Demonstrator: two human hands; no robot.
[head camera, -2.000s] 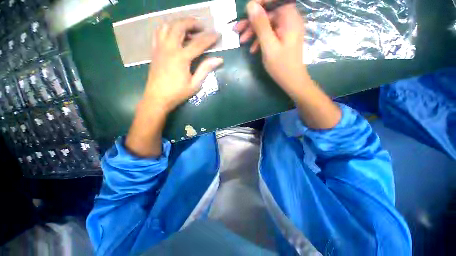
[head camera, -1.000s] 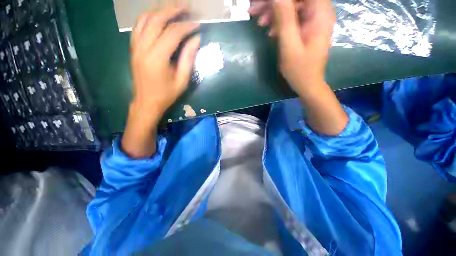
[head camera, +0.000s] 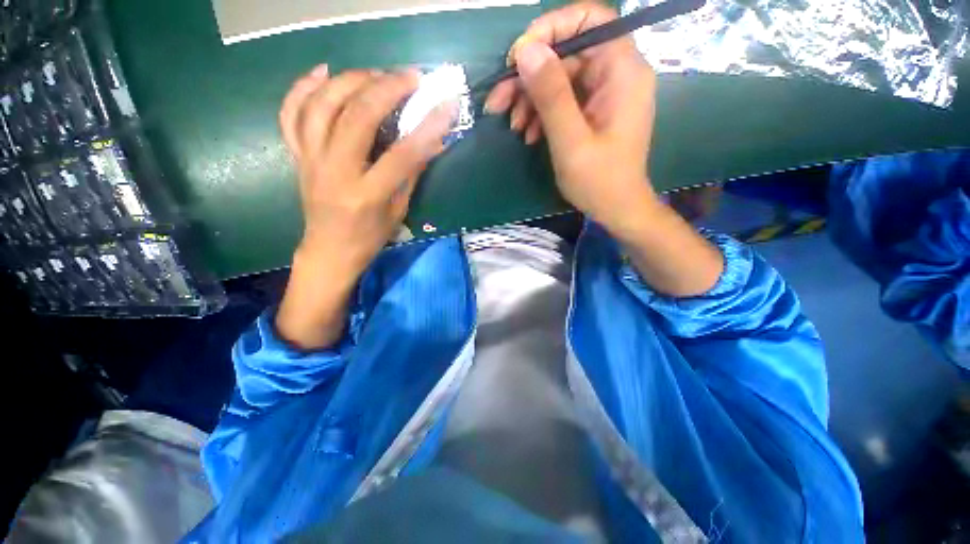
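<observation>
My left hand holds a small shiny white-silver module between thumb and fingers, over the green mat. The glare hides its details. My right hand holds dark tweezers like a pen. The tweezers' tip points left and reaches the module's right edge; whether it touches or holds a tiny piece cannot be told. The grey-beige adhesive sheet lies above the module, cut off by the top edge.
A clear blister tray with rows of modules is at the left. A crinkled clear film lies at the upper right. A tiny scrap is near the front bench edge. Another person's blue sleeve is at the right.
My left hand has left the adhesive sheet and taken hold of the module. My right hand has moved down and left, bringing the tweezers to the module. The view has shifted.
</observation>
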